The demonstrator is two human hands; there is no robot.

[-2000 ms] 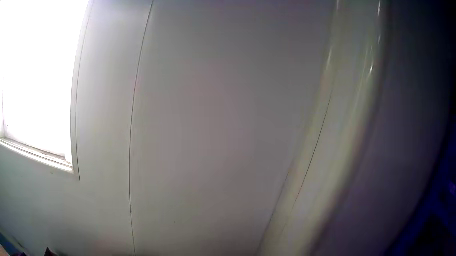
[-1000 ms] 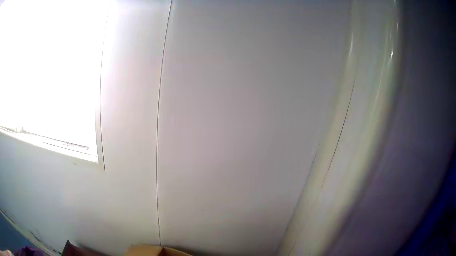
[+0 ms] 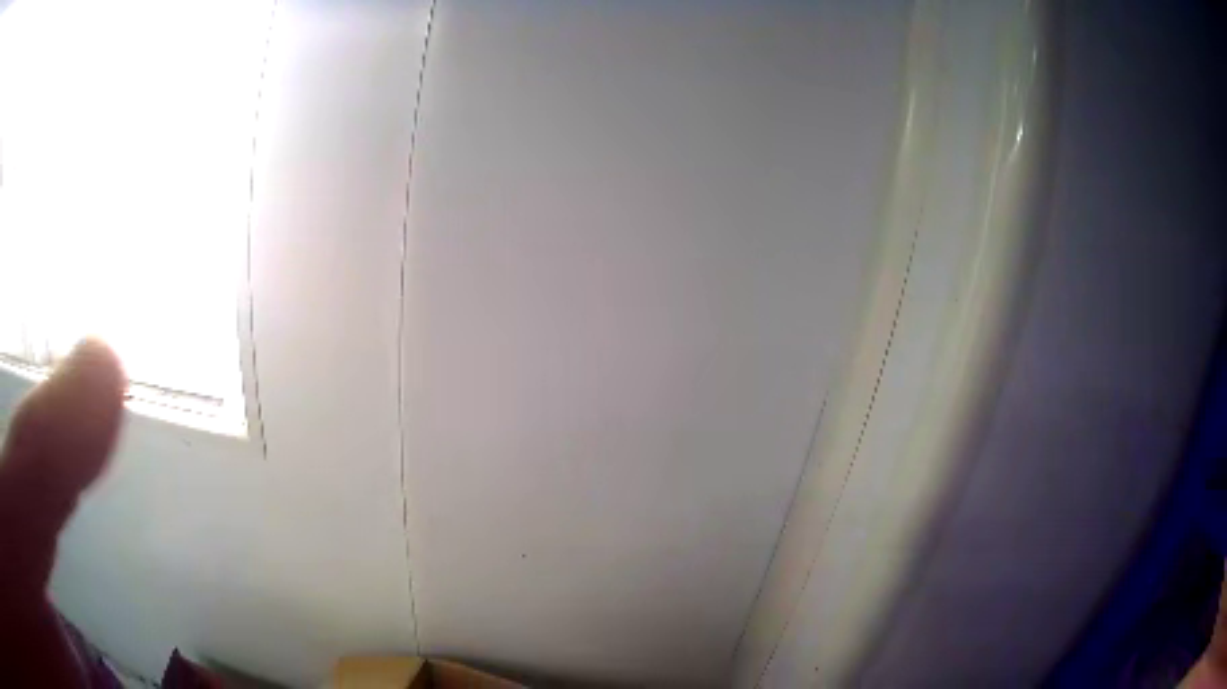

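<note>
My left hand (image 3: pixel 61 451) is bare, dark and blurred at the left edge. One finger or thumb points up in front of the window's lower corner. The rest of it is cut off or in shadow, and no held object can be made out. A small piece of skin at the lower right edge (image 3: pixel 1210 662) looks like part of my right hand, mostly cut off. An open brown cardboard carton (image 3: pixel 381 673) shows only its top at the bottom edge.
A pale panelled wall (image 3: pixel 606 337) fills most of the view. A bright overexposed window (image 3: pixel 121 175) is at upper left. A glossy cream rounded column or pipe (image 3: pixel 928 364) runs down the right. Dark blue shapes (image 3: pixel 1157 579) line the right edge. A dark pointed thing (image 3: pixel 182 672) is at lower left.
My left hand has come up into view at the left edge. Skin now shows at the lower right edge. The view has shifted slightly; the carton top came in a second ago.
</note>
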